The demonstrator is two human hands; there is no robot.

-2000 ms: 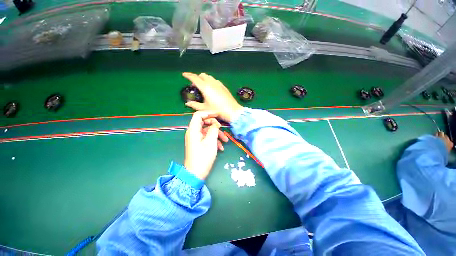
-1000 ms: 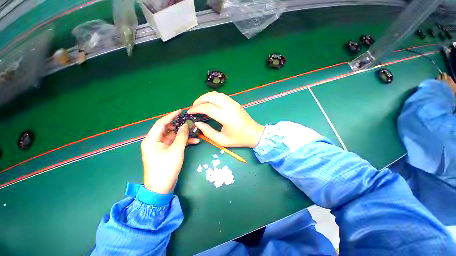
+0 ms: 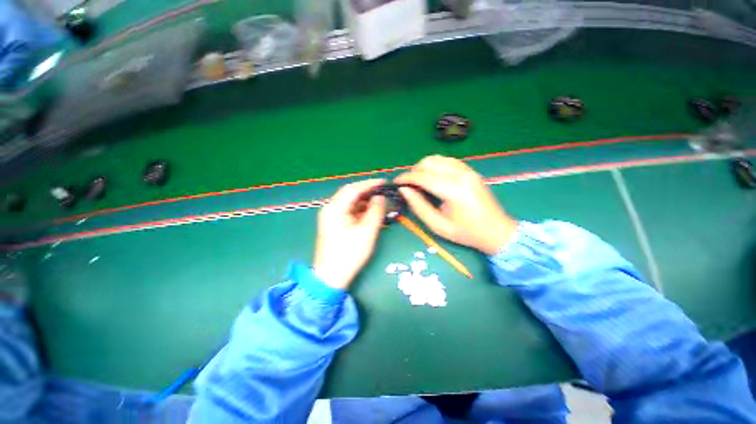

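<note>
A round black unit (image 3: 391, 204) is held between my two hands above the near edge of the belt, partly hidden by the fingers. My left hand (image 3: 350, 229) grips its left side. My right hand (image 3: 456, 203) has its fingers on the top and right side of the unit. An orange-yellow stick (image 3: 435, 247) slants down to the right from under my right hand. A pile of small white pieces (image 3: 422, 286) lies on the green bench just below the stick. The picture is blurred, so detail on the unit cannot be told.
More black units stand on the green belt (image 3: 273, 149), two beyond my hands and several at far left and far right. A white box (image 3: 388, 26) and clear plastic bags (image 3: 530, 29) are on the back rail. Blue sleeves of other people show at the left edge.
The view has swung left, so things appear further right. Both hands still hold the unit; my right fingers have closed in over it. Earlier, my right hand was reaching to a unit on the belt.
</note>
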